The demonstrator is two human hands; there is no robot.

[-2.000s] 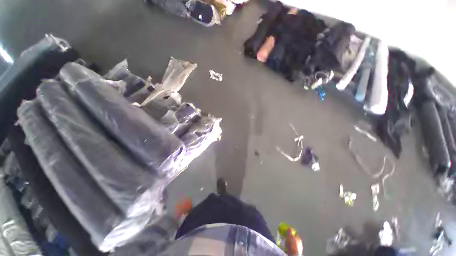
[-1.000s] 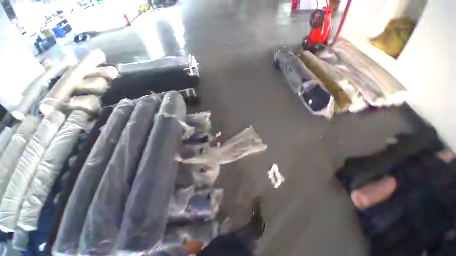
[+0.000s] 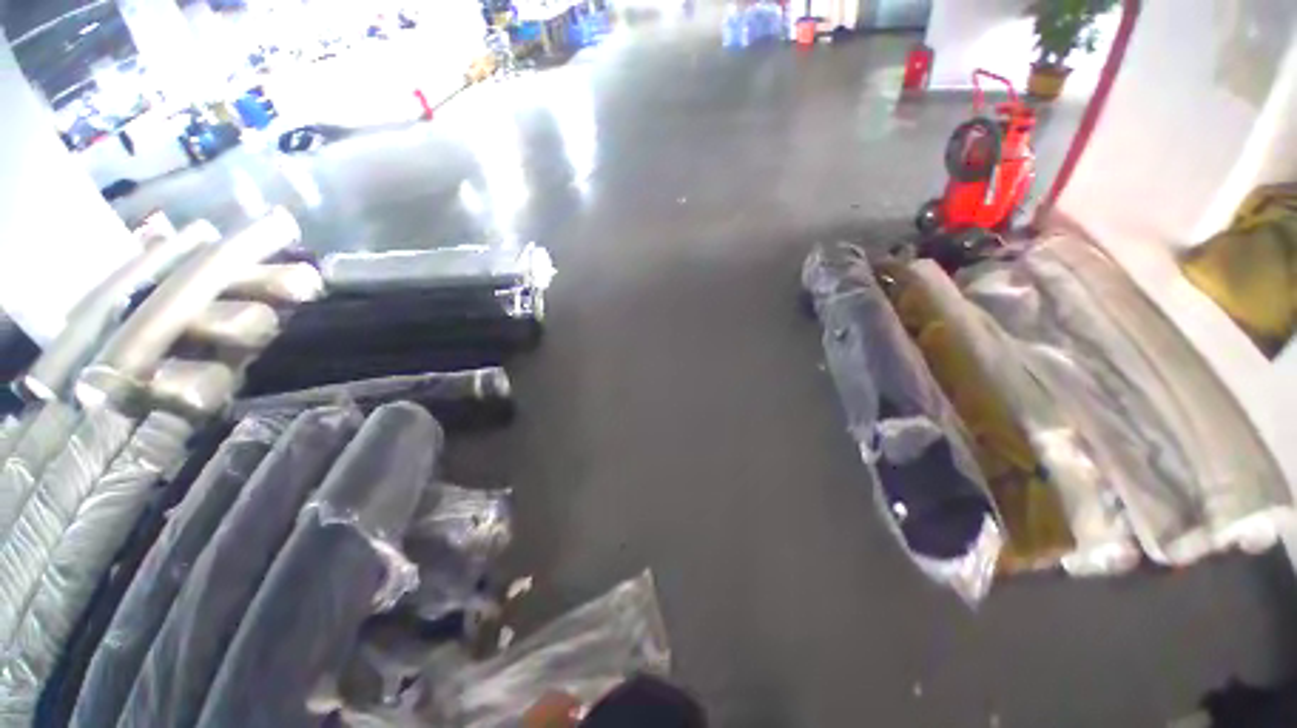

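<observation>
Only a small, blurred part of what looks like my left hand [image 3: 555, 710] shows at the bottom edge, beside a dark rounded shape; whether it holds anything cannot be told. My right hand is out of the picture. Nearest at the left are plastic-wrapped grey fabric rolls [image 3: 306, 583], with loose clear plastic [image 3: 590, 657] sticking out to their right. At the right, a dark wrapped roll [image 3: 910, 427] lies beside a mustard roll [image 3: 996, 462] and pale rolls [image 3: 1138, 398] along the wall. No bottle is visible in this view.
Grey floor [image 3: 669, 413] runs between the roll piles. White rolls [image 3: 199, 306] and black rolls [image 3: 398, 320] lie farther left. A red wheeled unit [image 3: 989, 164] stands beyond the right rolls. A potted plant [image 3: 1050, 64], small red object [image 3: 917, 66] and blue bottles [image 3: 754, 23] are farther back.
The view has tilted up and moved forward. More of the far floor and the whole red wheeled unit show. The pink roll and white floor scrap have left the picture.
</observation>
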